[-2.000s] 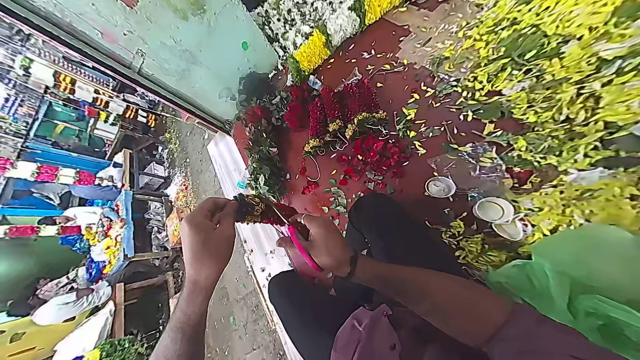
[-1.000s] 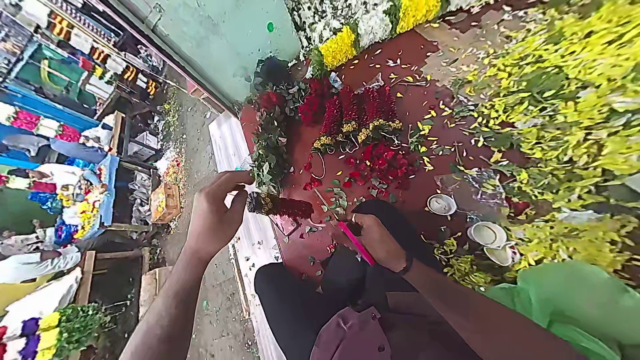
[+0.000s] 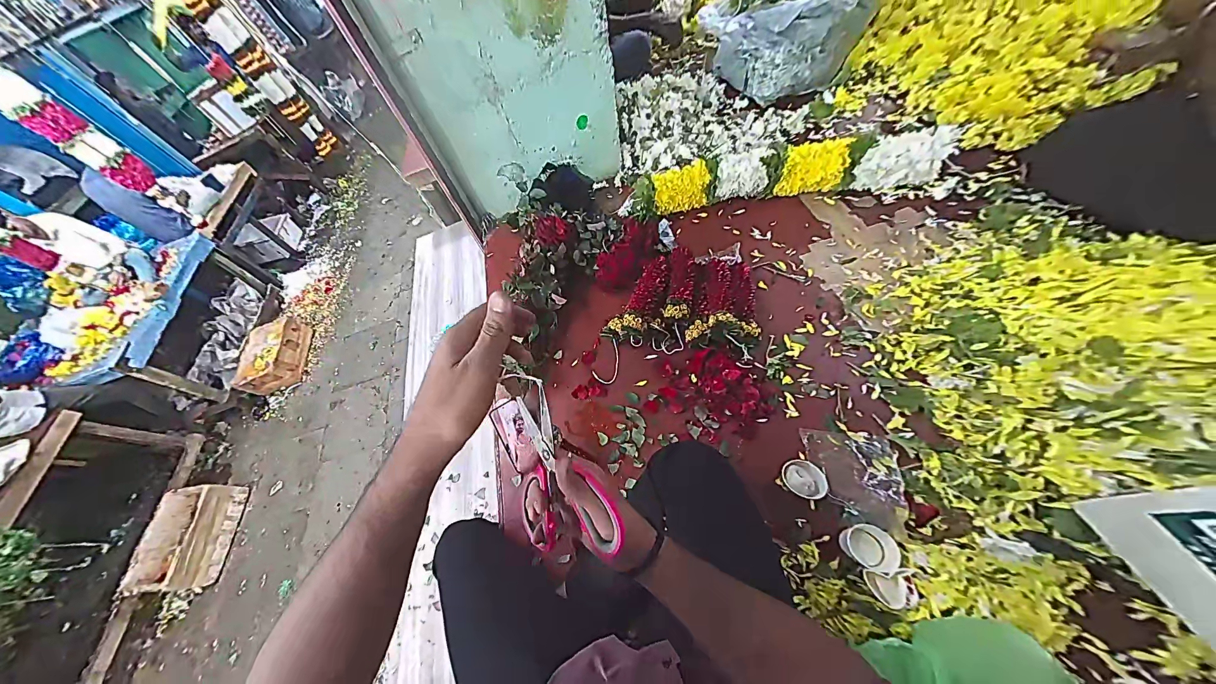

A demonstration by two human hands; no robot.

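My right hand [image 3: 584, 503] grips a pair of scissors [image 3: 543, 427] with pink-edged handles, its blades apart and pointing toward my left hand. My left hand [image 3: 475, 366] is raised just beyond the blade tips, thumb against the fingers; whether it pinches something small, such as thread, cannot be told. Near its fingertips run green leaves and dark red roses [image 3: 553, 230]. Bundled red garlands [image 3: 679, 285] with yellow flower ends lie on the red floor, beside loose red petals [image 3: 717, 389]. A pink printed card or packet [image 3: 516, 435] shows behind the scissors.
Yellow petals and leaves [image 3: 1064, 342] cover the right side, near small white bowls [image 3: 805, 480]. A green plastic bag [image 3: 969, 651] lies at lower right. White and yellow flower blocks [image 3: 812, 166] line the back. A pale wall [image 3: 494, 95] and white ledge [image 3: 446, 285] border the paved lane [image 3: 313, 475].
The dark red and yellow flower piece that my left hand held is no longer seen there. The scissors in my right hand have swung up and opened near my left fingers. The view has shifted.
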